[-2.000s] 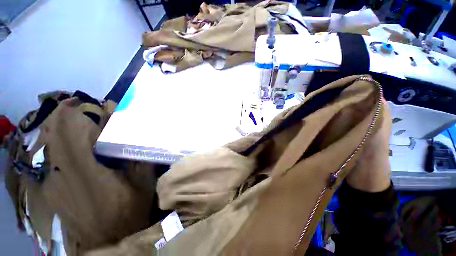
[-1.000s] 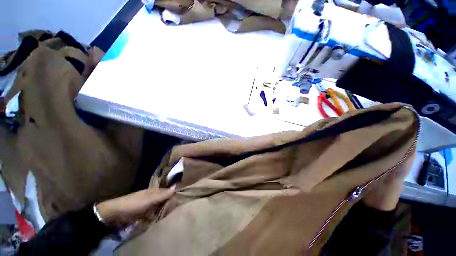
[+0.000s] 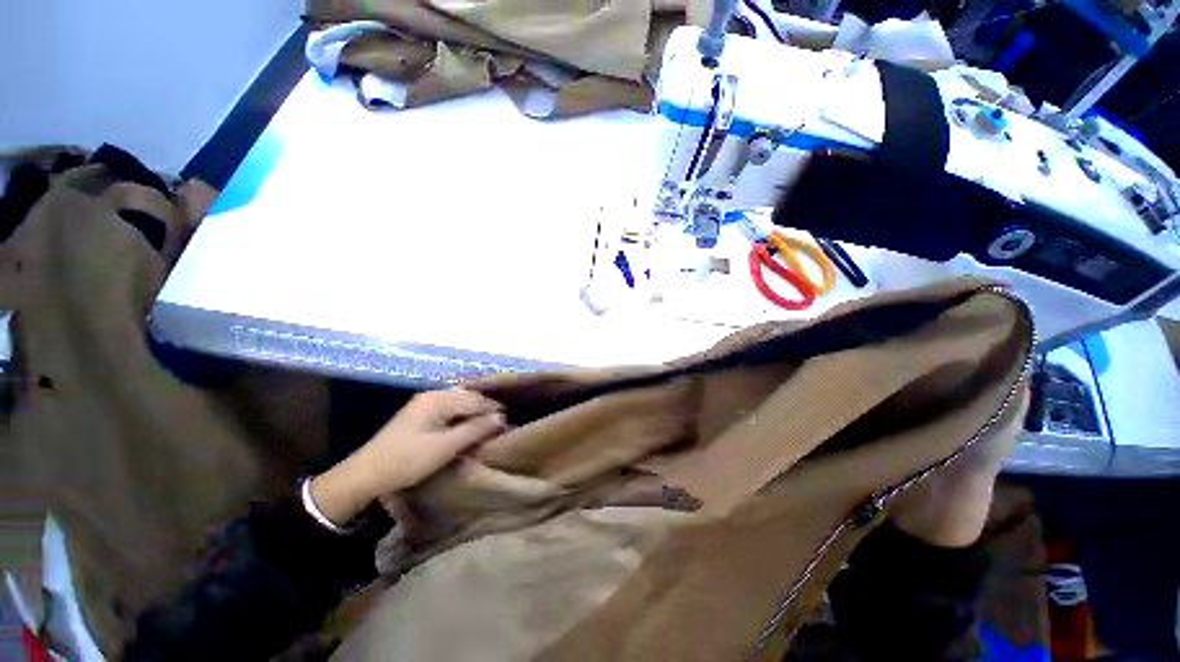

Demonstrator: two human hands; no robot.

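Observation:
A tan garment (image 3: 776,427) is spread across the front of the machine table and below its edge. A dark strip runs along its upper edge, and a zipper tape (image 3: 951,453) with shiny teeth curves down its right side. My left hand (image 3: 421,446), with a white band at the wrist, grips the garment's dark-edged part at the left. My right hand (image 3: 951,485) is under the garment at the right and holds it up; its fingers are hidden by the cloth. The sewing machine's needle area (image 3: 692,220) stands behind the garment, with no garment under it.
Scissors with red and orange handles (image 3: 792,272) lie right of the needle beside a dark slim tool (image 3: 841,261). A heap of tan and white pieces (image 3: 518,52) lies at the back. Another tan garment (image 3: 117,323) hangs at the left. A dark object is banded to the machine arm (image 3: 802,110).
My left hand came into view at the lower left, then moved up and right along the garment's dark edge. The garment moved lower and off the machine head, uncovering the scissors.

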